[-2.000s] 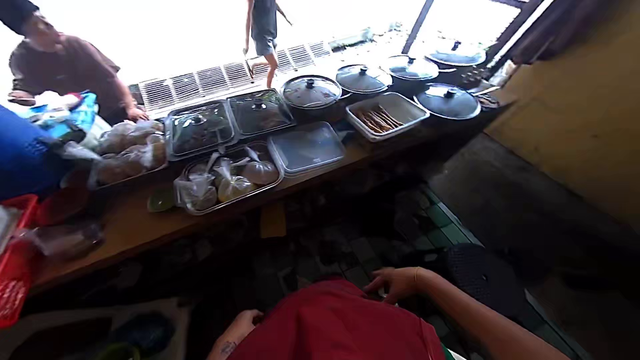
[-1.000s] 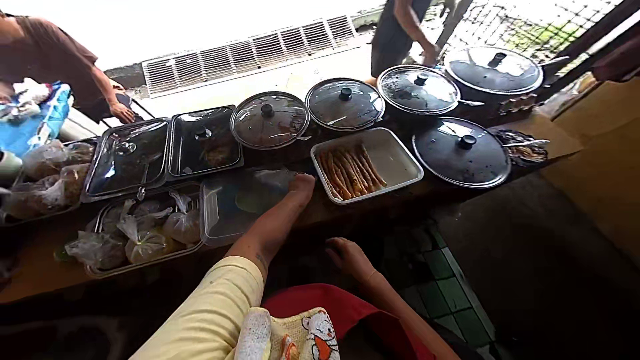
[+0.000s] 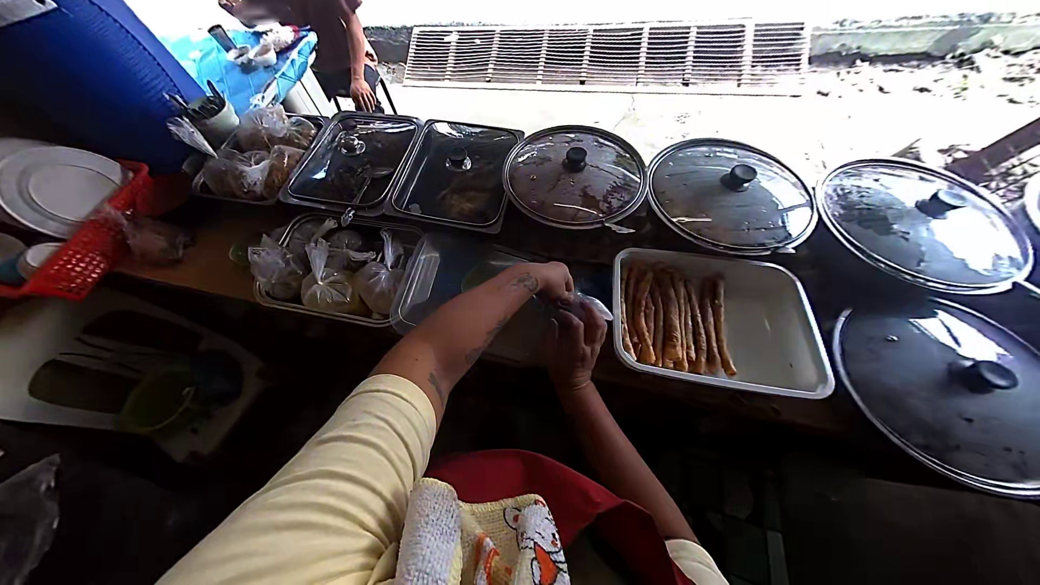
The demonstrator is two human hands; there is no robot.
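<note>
My left hand and my right hand meet over the right end of a clear plastic container. Both have their fingers curled on a piece of clear plastic, perhaps a bag; its other parts are hidden by the hands. Just right of them stands a white tray with several long brown fried rolls lying side by side in its left half. Left of the container, a tray holds several knotted plastic bags of food.
Rectangular lidded trays and round pots with glass lids line the counter's far side. A large dark lid is at right. A red basket with plates stands left. A person is beyond the counter.
My right hand has come up from below the counter's edge to join my left hand above the clear container. The view has shifted closer to the counter. The second person beyond it is out of view.
</note>
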